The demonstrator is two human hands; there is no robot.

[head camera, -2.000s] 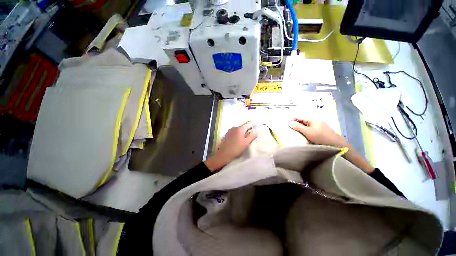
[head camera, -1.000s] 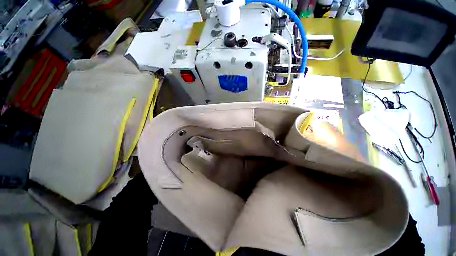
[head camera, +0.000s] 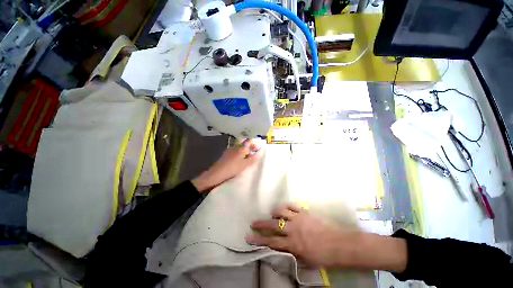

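Observation:
The beige bag body (head camera: 225, 211) lies on the machine table, its far end close to the white sewing machine head (head camera: 230, 93) and its mouth at the bottom edge of the view. My left hand (head camera: 239, 157) holds the far left edge of the bag by the needle area; the fingertips are partly hidden there. My right hand (head camera: 306, 233) rests flat on the bag nearer me, fingers spread, slightly blurred. A white sheet with handwritten marks (head camera: 351, 157) lies right of the bag. The yellow marked work clamp (head camera: 293, 130) is beside the machine head.
Stacked beige bag pieces with yellow edges (head camera: 73, 180) stand at the left. A blue air hose (head camera: 308, 39) curves beside the head. A black control panel (head camera: 436, 28) is upper right. A metal tool (head camera: 430, 164), white cloth (head camera: 422, 132) and red-handled tool (head camera: 485, 202) lie at the right.
The bag, held mouth-up before the machine a second ago, now lies flatter with its far end by the needle area. Both hands, hidden then, now show on it.

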